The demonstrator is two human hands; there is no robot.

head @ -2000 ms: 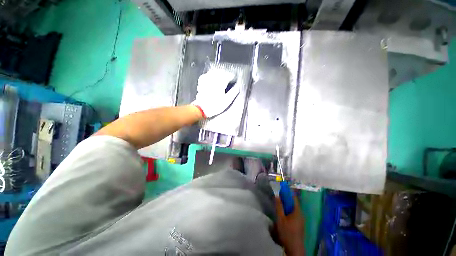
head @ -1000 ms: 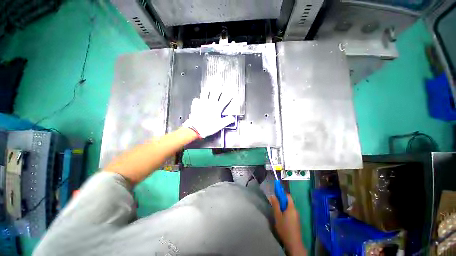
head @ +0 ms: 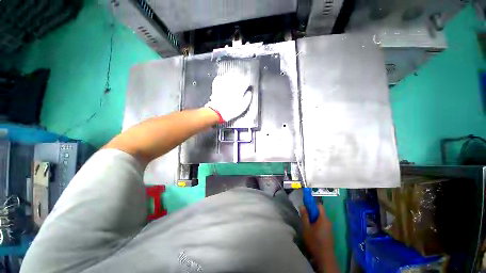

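Note:
The ribbed silver mould plate (head: 253, 106) lies on the dark press sliding table (head: 274, 106), with its wire handle (head: 236, 139) towards me. My left hand (head: 231, 96), in a white glove with a red cuff, rests on top of the plate and covers its middle. Its thumb is apart, and its other fingers are hard to make out in the glare. My bare right hand (head: 318, 226) is low at the right, off the table, closed round the blue handle of a screwdriver or pry tool (head: 310, 205). The tool's thin shaft is hard to see.
Lighter side shelves flank the table at left (head: 154, 101) and right (head: 346, 112). The grey press (head: 229, 10) stands behind. Blue containers (head: 362, 224) and a brown box (head: 426, 213) are low right. A red object (head: 156, 202) is on the floor left.
The mould plate has moved back from the table's front edge since the earliest frame. My left hand has moved from the plate's handle end to its middle since one second ago. The view has shifted.

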